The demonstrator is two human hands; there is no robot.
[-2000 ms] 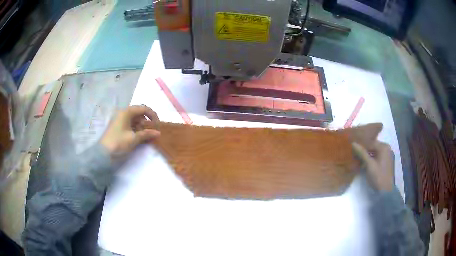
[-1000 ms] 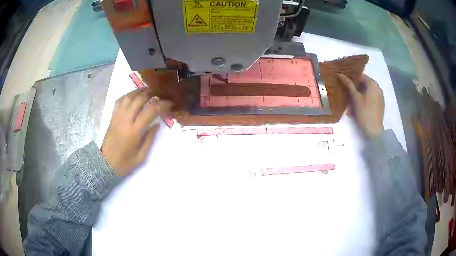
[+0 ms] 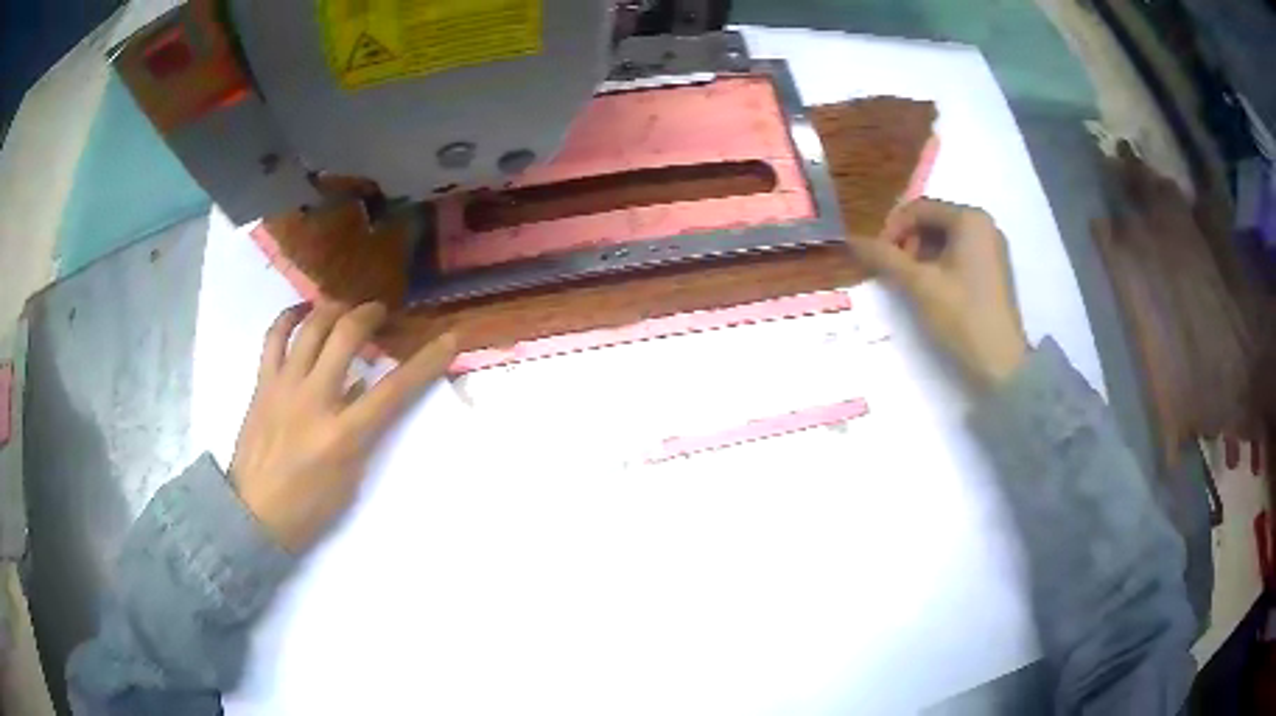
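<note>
The brown panel [image 3: 875, 140] lies on the white sheet, under the clamp frame [image 3: 630, 258], and sticks out at both sides and along the front. Its front edge runs along a long pink guide strip [image 3: 658, 332]. Inside the frame is a pink template [image 3: 644, 126] with a long slot, brown inside. My left hand [image 3: 329, 406] is open, fingers spread, with fingertips at the panel's front left corner. My right hand [image 3: 954, 287] is at the front right corner, thumb at the panel's edge and fingers bent with a gap between.
The sewing machine head [image 3: 434, 98] with a yellow label stands over the frame's left part. A shorter pink strip [image 3: 763, 430] is on the white sheet [image 3: 630, 588]. A blurred bundle of brown strips [image 3: 1182, 308] lies at the right. A grey metal plate [image 3: 112, 406] is at the left.
The panel has moved forward from in front of the clamp frame to under it, and my hands moved with it. The view has shifted, so the machine sits further left. The slot looks darker.
</note>
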